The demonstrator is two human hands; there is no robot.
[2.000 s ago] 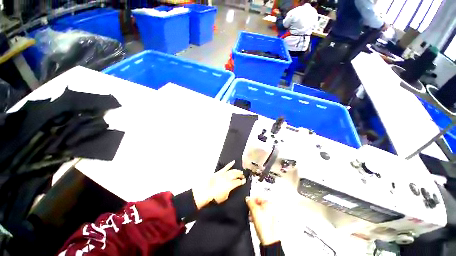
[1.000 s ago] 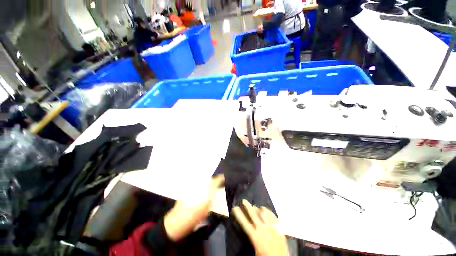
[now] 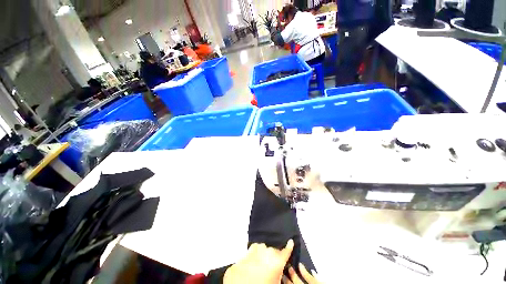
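A black cut panel (image 3: 272, 219) lies on the white table, its far end narrowing beside the presser foot (image 3: 295, 201) of the white sewing machine (image 3: 410, 161). My left hand (image 3: 261, 265) lies on the near part of the panel, with thumb and fingers at its right side. My right hand (image 3: 300, 276) is cut off by the lower edge; only fingers show, touching the black fabric beside my left hand. The panel's near end is hidden by my hands and the frame edge.
A heap of dark cut pieces (image 3: 83, 222) lies on the left of the table. Silver thread snips (image 3: 404, 259) lie below the machine arm. Blue bins (image 3: 333, 111) stand behind the table. Clear plastic bags (image 3: 114, 141) are at far left. A person in white (image 3: 302, 33) stands at the back.
My hands have come together on the near part of the panel; my left hand moved right, my right hand moved lower, partly out of the picture. The camera view has shifted.
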